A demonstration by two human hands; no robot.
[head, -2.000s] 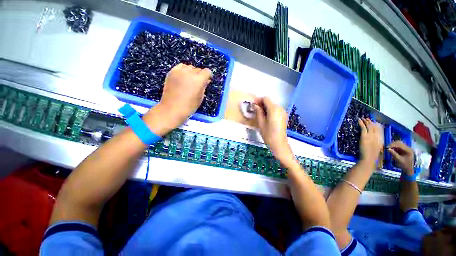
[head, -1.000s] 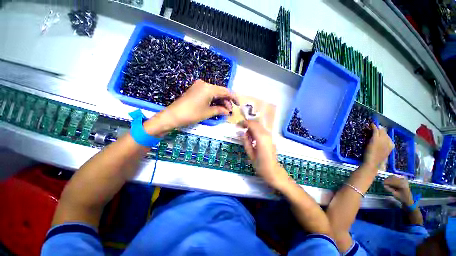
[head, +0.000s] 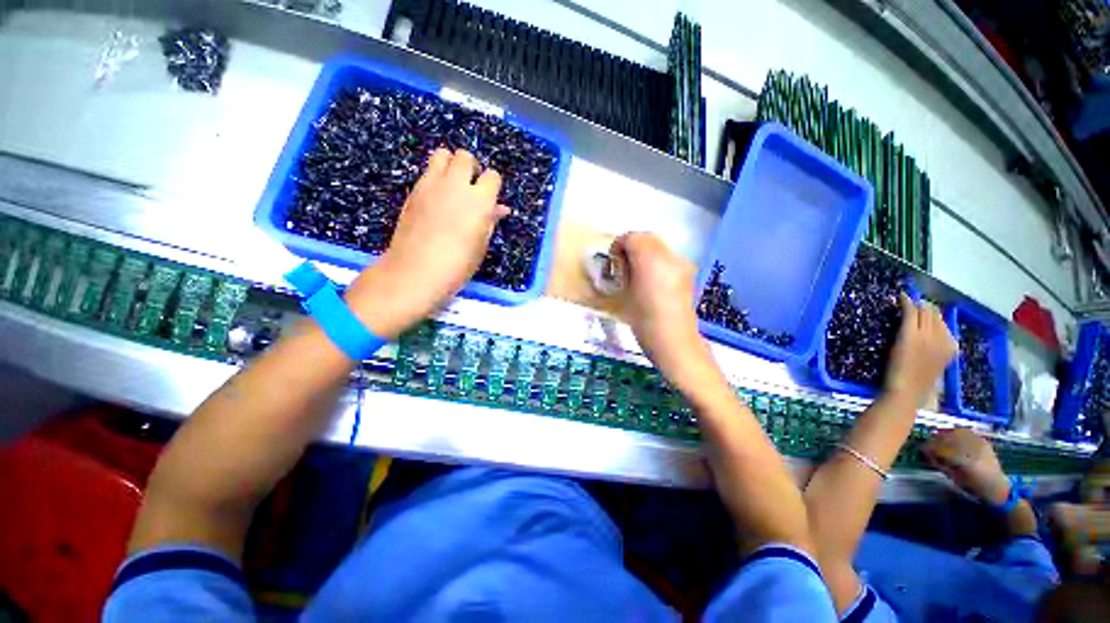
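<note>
My left hand (head: 441, 237), with a bright blue wrist strap (head: 334, 312), is over the full blue parts bin (head: 270, 201). Its fingers are bent down among the dark capacitors (head: 353, 164); whether they pinch any cannot be told. My right hand (head: 655, 282) is at the whitish ring of tape (head: 601, 268) on the tan pad (head: 570, 270). Its fingertips touch or nearly touch the ring's right side; what they hold is hidden. A row of green circuit boards (head: 497, 369) lies on the conveyor in front of me.
A second blue bin (head: 791, 225), tilted, with few dark parts, stands right of my right hand. Behind are a black slotted rack (head: 548, 73) and upright green-edged panels (head: 852, 152). Another person's hand (head: 921, 351) is at a bin on the right. A bag of parts (head: 195, 59) lies far left.
My left hand has gone from beside the tan pad back over the full bin. My right hand has moved up and right, to the whitish ring.
</note>
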